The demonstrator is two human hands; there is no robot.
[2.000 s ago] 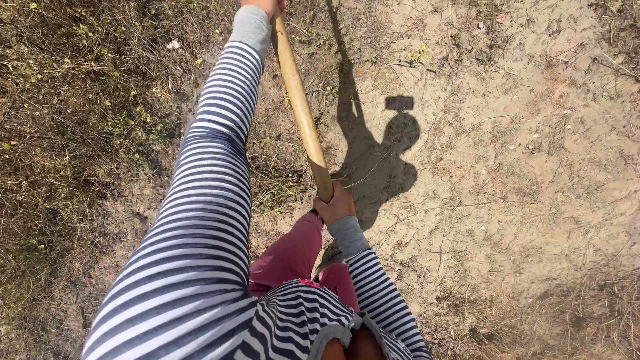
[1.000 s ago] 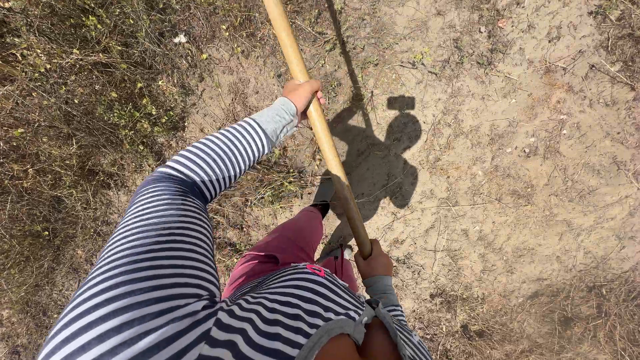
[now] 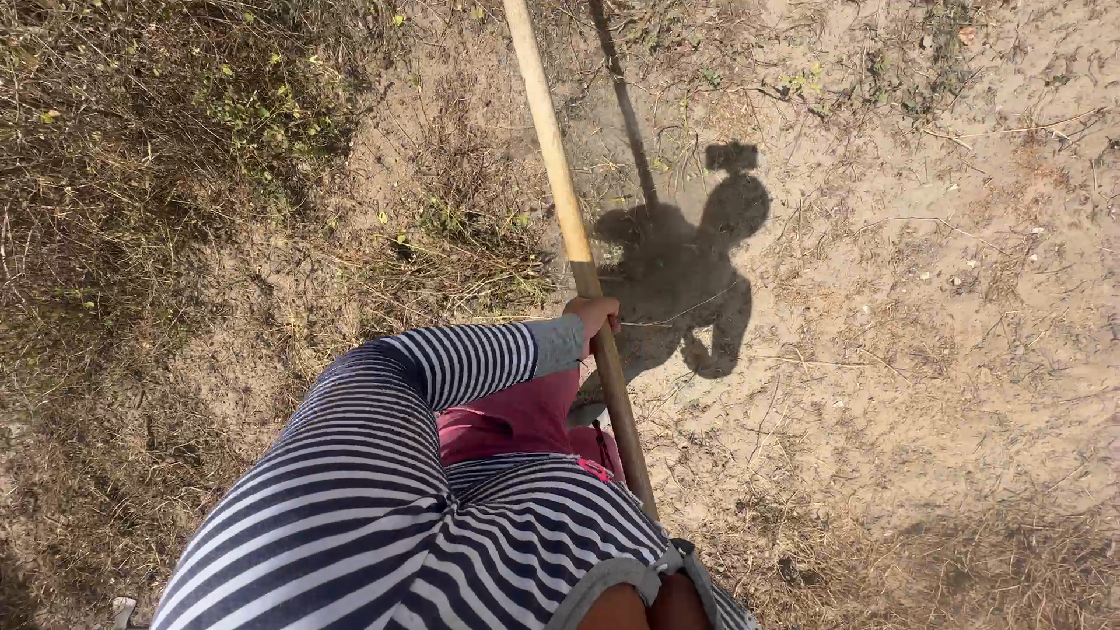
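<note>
My left hand (image 3: 595, 317) is closed around a long wooden pole (image 3: 560, 166), at about the middle of the view. The pole runs out past the top edge, so its far end is out of sight. Its lower part passes in front of my pink trousers (image 3: 516, 418) and disappears by the collar of my striped shirt (image 3: 534, 525). My right hand cannot be seen; the shirt's front and collar fill the area where the pole's near end vanishes.
Dry brush with some green leaves (image 3: 262, 114) covers the ground at left. Sandy soil (image 3: 919, 350) with scattered twigs lies at right, dry grass (image 3: 980, 569) at lower right. My shadow (image 3: 691, 254) and the pole's fall beside the pole.
My left hand, on the pole throughout, has come down from the top edge toward my body. My right hand, seen holding the pole's near end before, has moved down out of sight.
</note>
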